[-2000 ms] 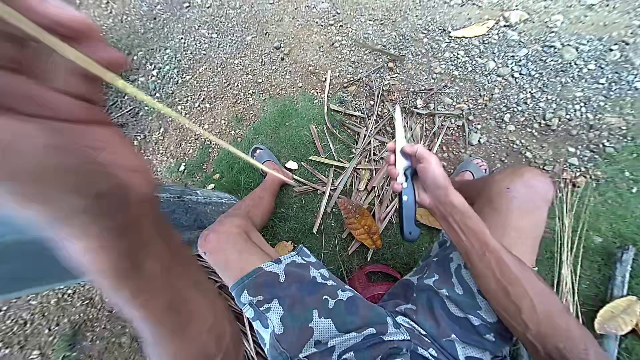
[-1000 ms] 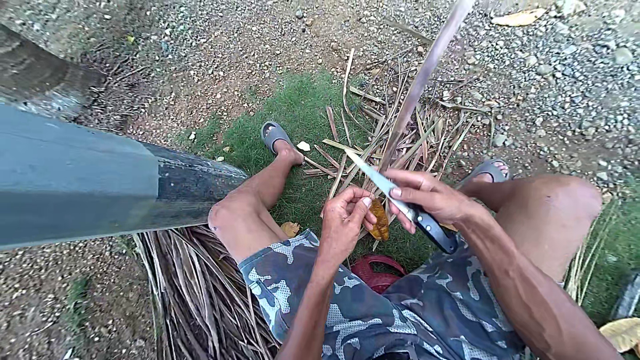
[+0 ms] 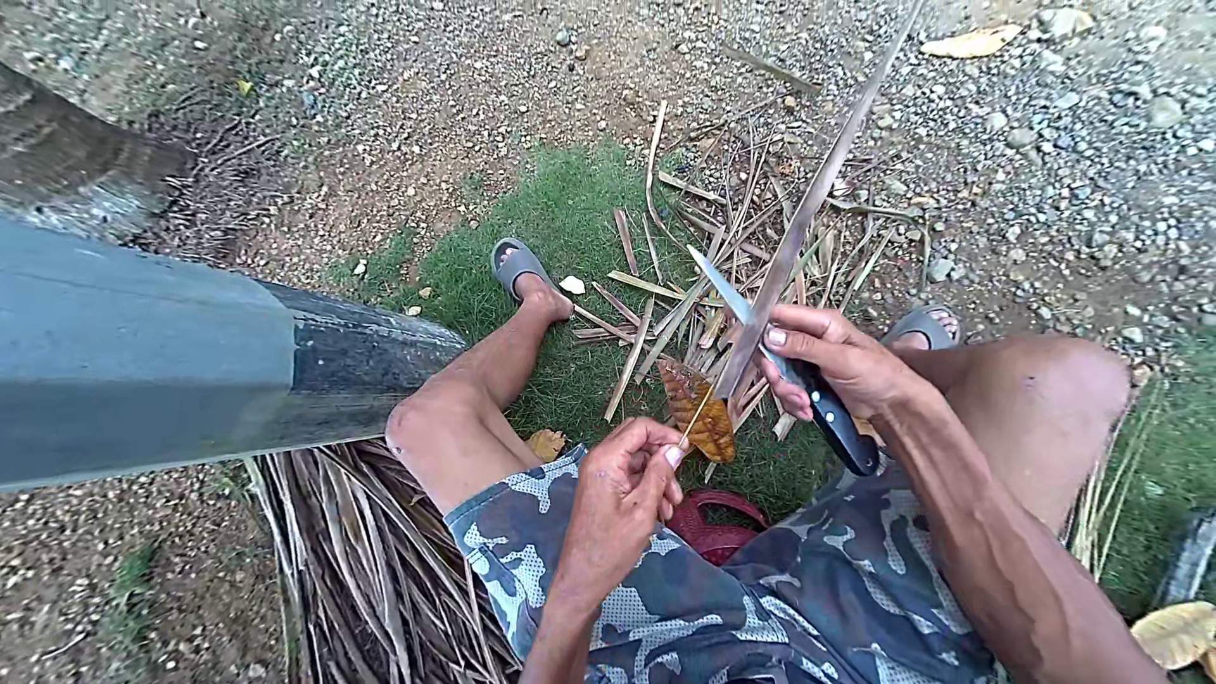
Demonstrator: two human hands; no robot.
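My right hand (image 3: 831, 366) grips a knife (image 3: 841, 423) with a black riveted handle and a pale blade pointing up and left. The fingers of that hand also press a long brown dry palm leaflet (image 3: 807, 204) against the blade, which passes behind it. My left hand (image 3: 632, 475) pinches the thin yellowish midrib (image 3: 700, 415) at the leaflet's lower end, where it stands out bare. Cut leaflet strips (image 3: 679, 328) lie scattered on the grass beyond both hands. A brown and yellow dead leaf (image 3: 698, 408) lies just behind the midrib.
A grey post with a dark end (image 3: 142, 356) juts in from the left, beside my knee. Below it lies a heap of dry palm leaflets (image 3: 370, 570). A red plastic object (image 3: 712, 522) sits between my thighs. Thin pale ribs (image 3: 1126, 475) lie at the right; gravel spreads ahead.
Two seconds ago my left hand was raised at the upper left with a long thin strip, apart from the knife. Now it is low beside the right hand, at the brown leaflet.
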